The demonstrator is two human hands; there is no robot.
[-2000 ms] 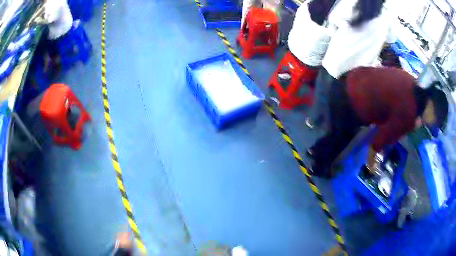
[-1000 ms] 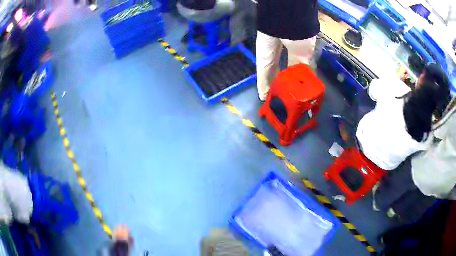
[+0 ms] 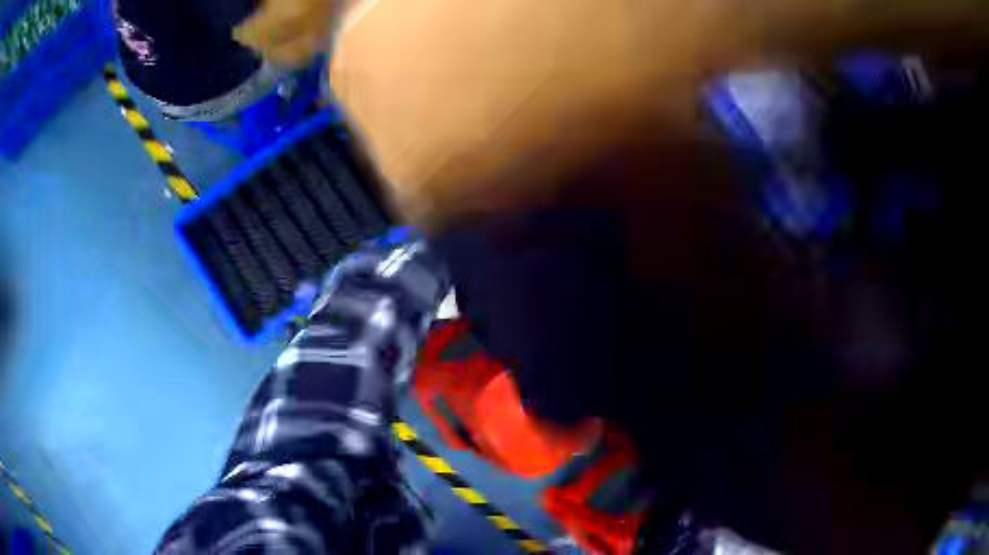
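Observation:
A black-and-white plaid sleeve (image 3: 325, 379), seemingly on my left arm, rises from the lower left. It ends against a large blurred tan shape (image 3: 510, 98) very close to the camera. The shape may be my left hand; its fingers and anything held cannot be made out. My right hand cannot be identified. A shallow blue crate (image 3: 217, 276) with rows of dark parts lies on the floor, left of the tan shape and partly behind the sleeve.
A red stool (image 3: 504, 423) stands right of the sleeve, partly hidden. A person in dark clothing (image 3: 184, 54) is at the upper left, beside a blue crate (image 3: 65, 81) with greenish parts. Yellow-black tape (image 3: 466, 493) crosses the blue floor. The right side is dark and blurred.
The plaid sleeve and the blurred tan shape have come up close and cover much of the view. The view has shifted; the dark-part crate appears lower left, and the pale-bottomed crate is out of sight.

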